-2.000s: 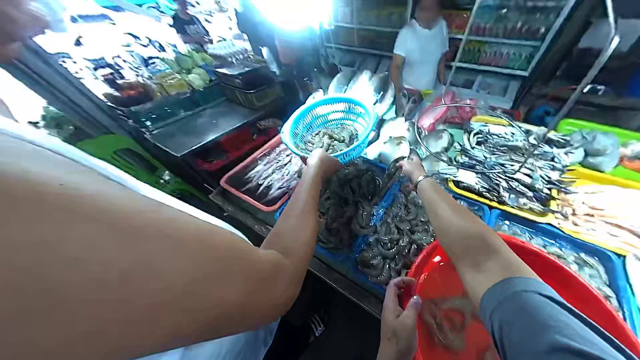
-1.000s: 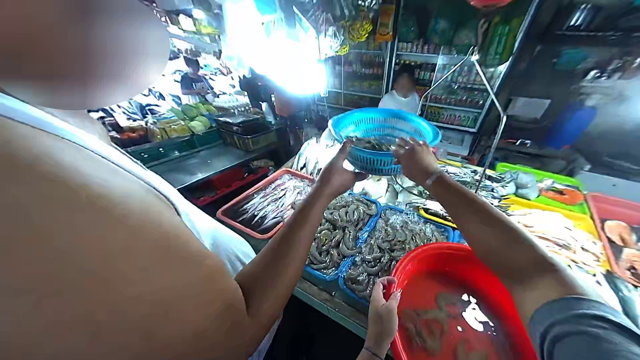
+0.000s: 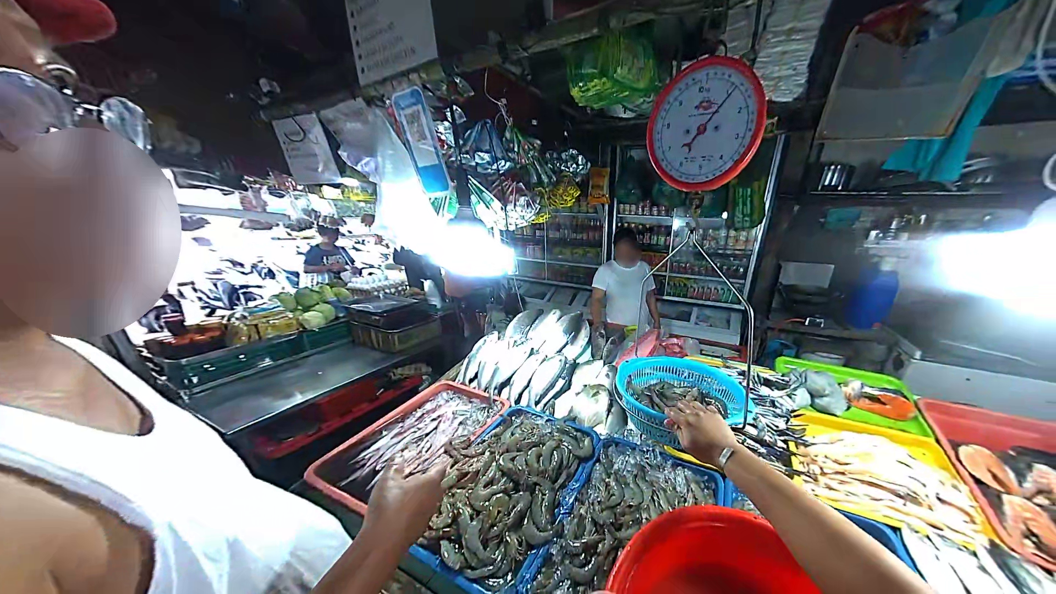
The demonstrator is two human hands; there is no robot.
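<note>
A blue plastic basket (image 3: 681,375) with shrimp in it hangs from the wire hanger of a red-rimmed dial scale (image 3: 707,124). My right hand (image 3: 701,429), a band on its wrist, is at the basket's near rim; whether its fingers grip the rim cannot be told. My left hand is not in view. Below my right forearm is a red plastic basin (image 3: 652,549), cut off by the lower edge. Raw shrimp (image 3: 511,495) fill a blue tray in front, with more shrimp (image 3: 631,495) in another beside it. A co-worker's hand (image 3: 404,495) is near the shrimp and small fish.
A co-worker in a white tank top (image 3: 165,487) is close on the left. Whole silver fish (image 3: 540,355) lie behind the shrimp. A yellow tray (image 3: 924,445) of fish and a red tray (image 3: 990,408) of fish pieces lie right. A person (image 3: 624,285) stands behind.
The basket, earlier held up by my right hand and the co-worker's, now hangs from the scale. The co-worker's hand has left it. My left hand, seen earlier at the basin's rim, is out of view.
</note>
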